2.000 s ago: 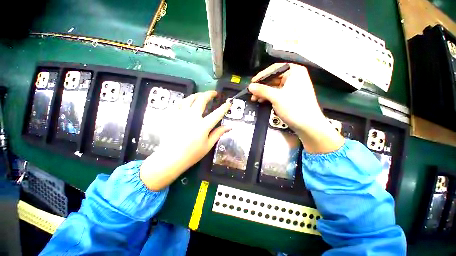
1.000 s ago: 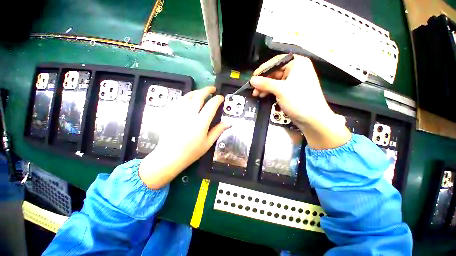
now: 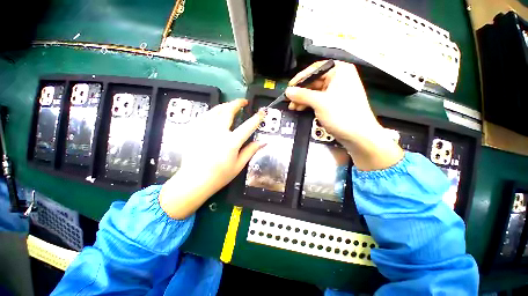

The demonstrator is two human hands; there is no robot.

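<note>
My right hand holds dark tweezers like a pen. Their tip is at the upper left of the camera block on the leftmost phone housing of the tray in front of me. My left hand lies across the tray's left edge, its index fingertip close to the tweezer tip; it holds nothing visible. Any dot at the tip is too small to tell. A cream adhesive sheet with two rows of dark dots lies along the tray's near side.
A second tray with four phone housings lies at left. White dotted sheets are piled beyond the work tray, beside a metal upright. Black stacked trays stand on cardboard at far right. Yellow tape marks the bench near me.
The tweezers moved from the camera block's upper left to slightly above it, then down to its upper left edge. My left index finger has come closer to the tip. The view shifted slightly.
</note>
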